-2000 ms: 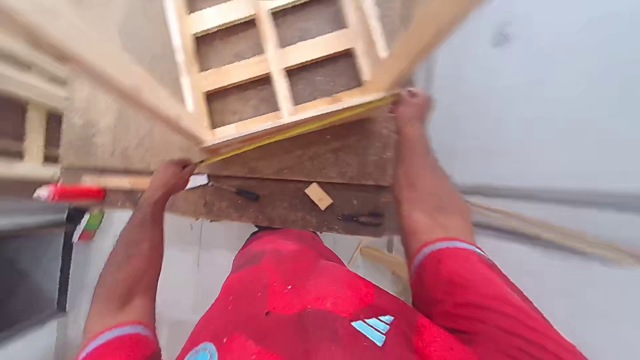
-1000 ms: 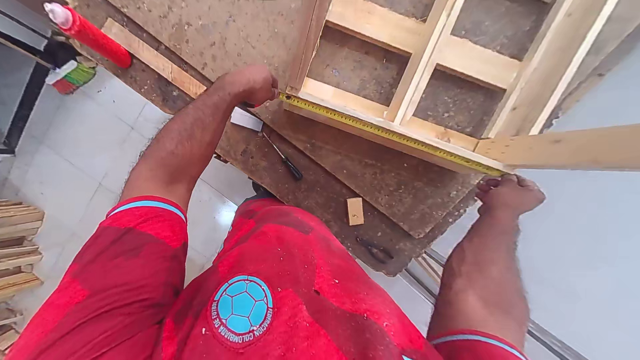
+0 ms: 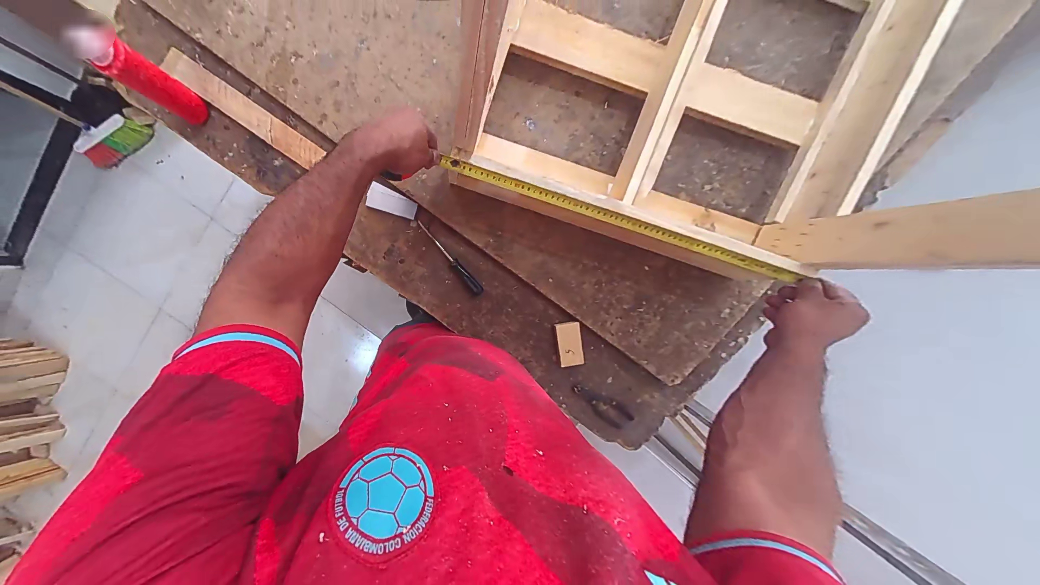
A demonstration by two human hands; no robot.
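A yellow tape measure blade [image 3: 617,216] is stretched along the near edge of a wooden frame [image 3: 601,57] with crossing slats. At the blade's left end, by the frame's corner, my left hand [image 3: 398,145] is closed around the tape; something red and black shows beneath it, mostly hidden. My right hand [image 3: 816,313] pinches the blade's other end at the right corner, where a long wooden board [image 3: 902,236] meets the frame. The frame rests on worn brown boards [image 3: 585,276] of a work table.
A screwdriver [image 3: 451,258], a small wooden block [image 3: 569,344] and dark pliers [image 3: 603,405] lie near the table's front edge. A red tube [image 3: 154,81] and a wood strip [image 3: 244,110] are at the left. A broom head [image 3: 115,140] and stacked wood pieces [image 3: 28,406] are beyond the table.
Both hands still hold the tape along the frame's near edge. The view has turned and shifted since two seconds ago.
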